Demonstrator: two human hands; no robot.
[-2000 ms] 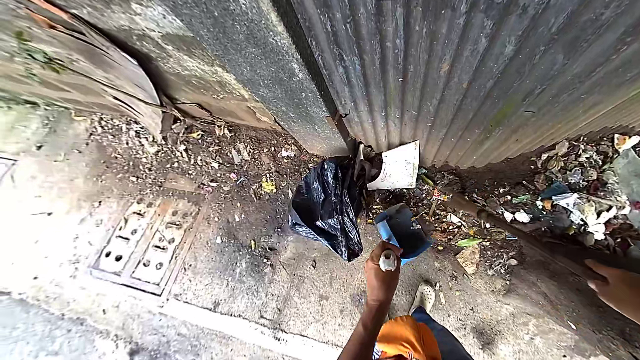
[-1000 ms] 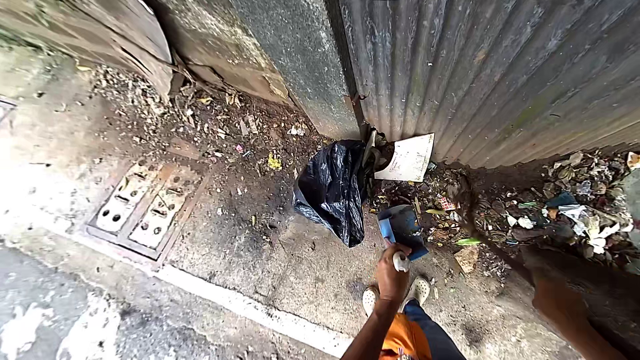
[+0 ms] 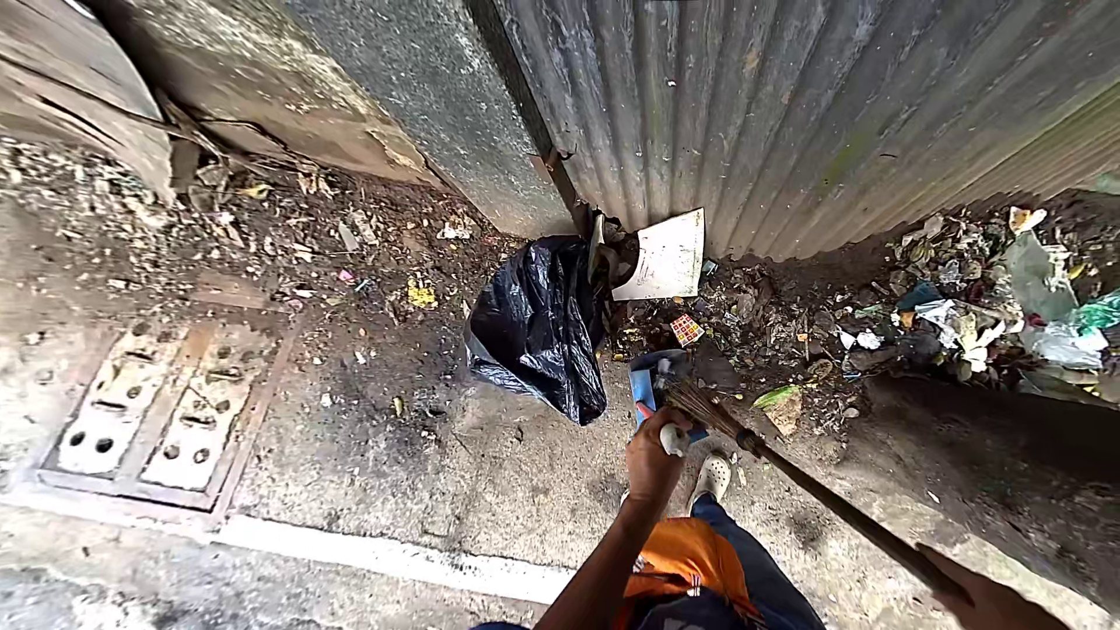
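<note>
My left hand (image 3: 654,455) grips the pale handle end of a blue dustpan (image 3: 643,392), held low over the ground. At the lower right, my right hand (image 3: 980,591) holds the long wooden stick of a broom (image 3: 840,503). The broom's bristles (image 3: 700,407) reach into the dustpan's opening, where some grey debris shows. Just left of the dustpan stands a black plastic bag (image 3: 542,328), beside a white board (image 3: 669,258) that leans on the metal wall. A small red and yellow wrapper (image 3: 687,330) lies above the dustpan.
A corrugated metal wall (image 3: 752,114) and a concrete pillar (image 3: 437,105) run along the far side. Mixed litter and leaves (image 3: 954,324) are heaped at right. At left, a drain cover (image 3: 131,420) is set in the pavement near a white kerb line (image 3: 394,560).
The broom's bristles have come to the dustpan from the right, with my right hand now lower in view. My left hand keeps hold of the dustpan.
</note>
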